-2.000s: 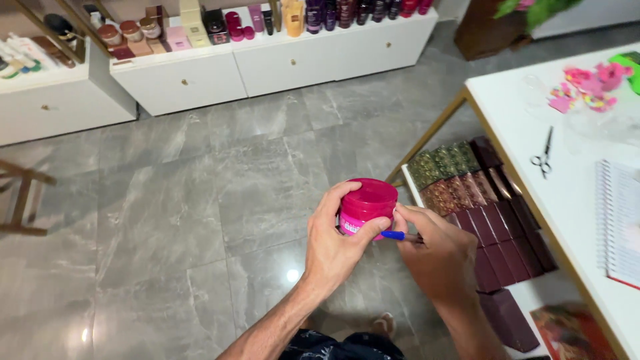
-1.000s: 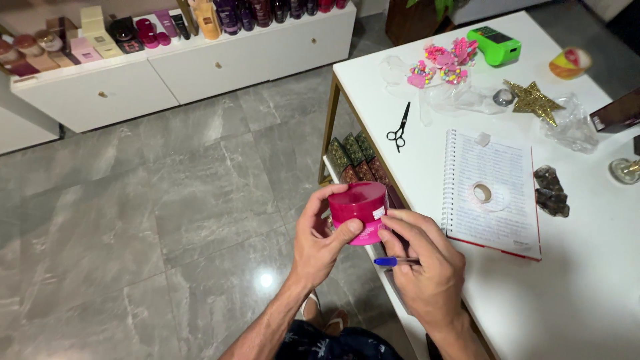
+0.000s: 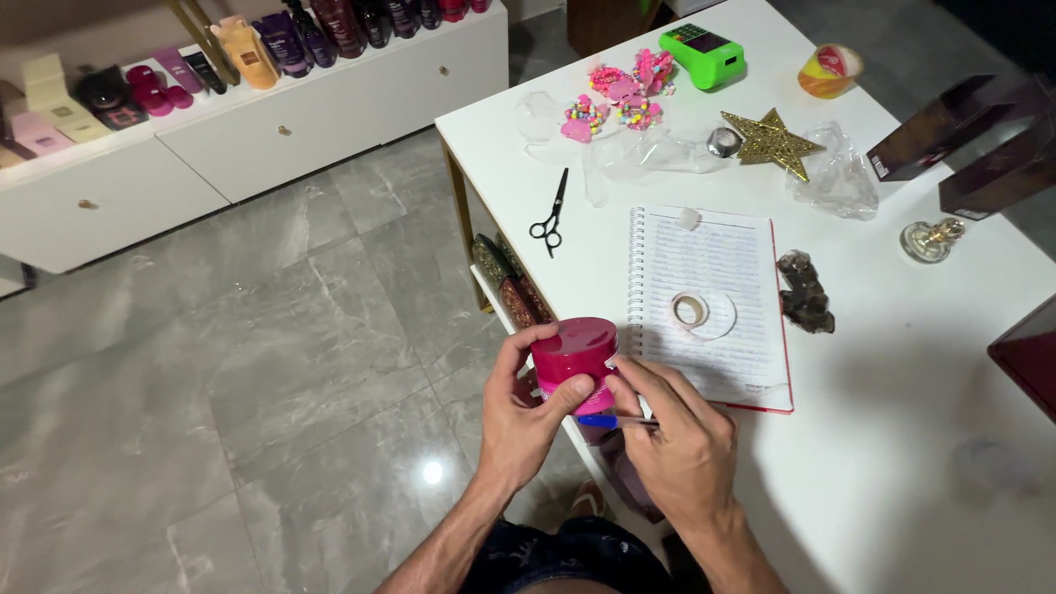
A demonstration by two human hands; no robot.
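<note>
My left hand (image 3: pixel 524 404) grips a round pink cosmetic jar (image 3: pixel 576 351) with a darker, glossy lid, thumb at the front and fingers around its left side. At the jar's right side, the fingertips of my right hand (image 3: pixel 681 429) touch a small white sticker (image 3: pixel 611 361). A pen with a blue cap (image 3: pixel 598 421) is held in that same hand, pointing left below the jar. Beyond the hands, an open spiral notebook (image 3: pixel 709 272) with handwriting lies on the white table, with a small roll of labels (image 3: pixel 689 310) on it.
Black scissors (image 3: pixel 554 216), beaded pink items (image 3: pixel 631 87), a green card terminal (image 3: pixel 705 56), a gold glitter star (image 3: pixel 771 142), crumpled plastic (image 3: pixel 837 177) and a perfume bottle (image 3: pixel 931 239) lie on the table (image 3: pixel 891 462). White drawers (image 3: pixel 330 124) with cosmetics on top stand at upper left.
The view has swung right, bringing more of the table in. The jar, still in my left hand, is now near the table's edge; my right fingers have moved up to the sticker beside the lid.
</note>
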